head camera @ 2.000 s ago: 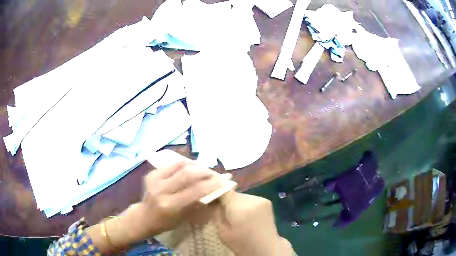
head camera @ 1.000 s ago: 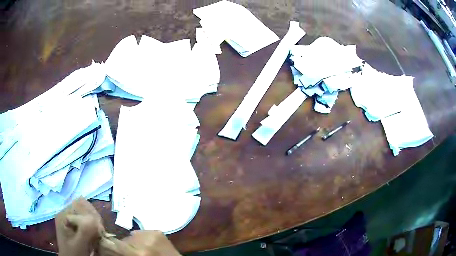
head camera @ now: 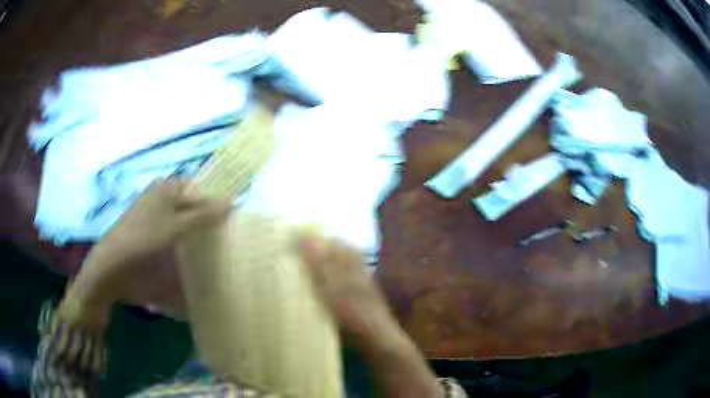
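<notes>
A large cream ticket sheet [head camera: 261, 303] with rows of print hangs in front of me, close to the camera. My left hand [head camera: 175, 210] is shut at its upper left, by a narrower printed cream strip [head camera: 237, 155] that points up and right over the white pieces. My right hand [head camera: 335, 272] holds the sheet's right edge; its fingers are blurred. Whether the strip and sheet are joined is hidden by my left hand. Behind them, stacked white cut panels [head camera: 335, 148] lie on the brown table.
More white panels [head camera: 148, 101] lie at the left. Two pale strips [head camera: 506, 128], crumpled pale-blue pieces [head camera: 595, 128] and two pens [head camera: 543, 233] lie right. Another white stack [head camera: 486, 47] is at the back. The table's curved edge [head camera: 545, 356] runs along the front.
My hands have come up from the bottom edge and spread apart, with the cream printed sheet and strip now showing. The view has shifted, so the table items sit further right.
</notes>
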